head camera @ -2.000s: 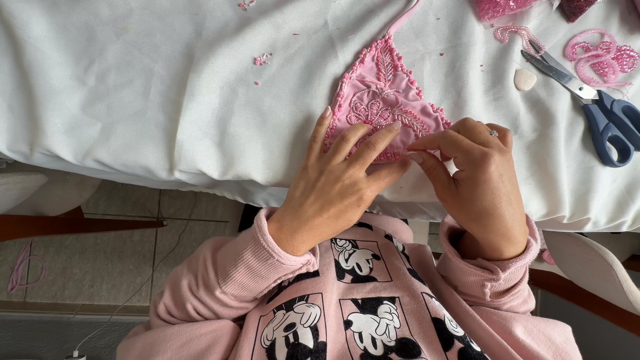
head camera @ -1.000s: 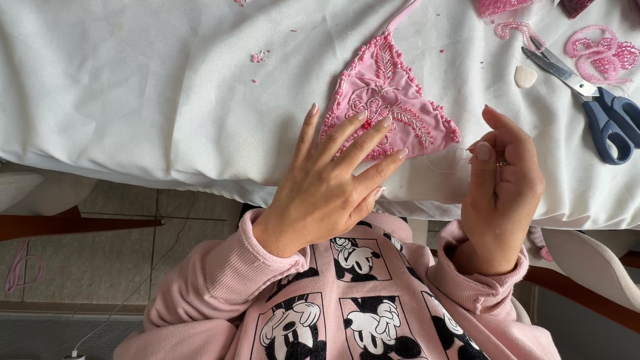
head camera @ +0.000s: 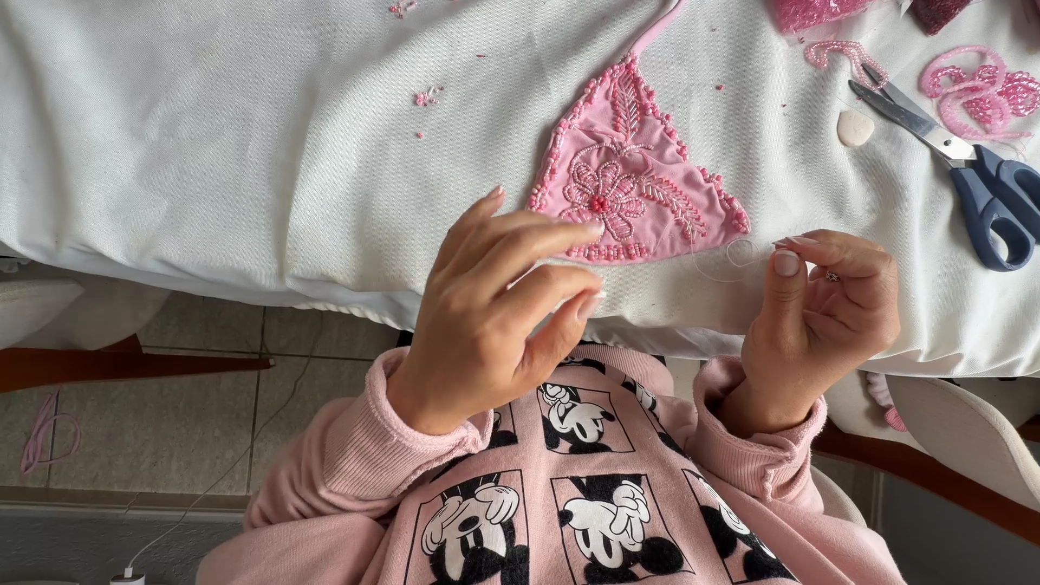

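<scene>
A pink triangular fabric piece (head camera: 650,203) lies on the white cloth, its edges trimmed with beads and its middle embroidered with a beaded flower and leaf sprays. My left hand (head camera: 504,301) hovers at its lower left corner with fingers apart, holding nothing; the fingertips overlap the piece's edge. To the right of the piece, my right hand (head camera: 821,301) pinches a thin clear thread (head camera: 723,276) between thumb and index finger. The thread loops back to the lower right of the piece. Whether a needle is in the pinch cannot be seen.
Blue-handled scissors (head camera: 946,146) lie partly open at the right, near a whitish flat piece (head camera: 855,128), a beaded strand (head camera: 845,53) and pink beaded shapes (head camera: 979,93). Bags of pink beads (head camera: 816,10) sit at the top right. Loose beads (head camera: 426,97) dot the white tablecloth (head camera: 227,146).
Two seconds ago both hands were on the fabric piece. My right hand has moved off to the right, and my left hand has drawn back toward the lower left, uncovering the beaded flower.
</scene>
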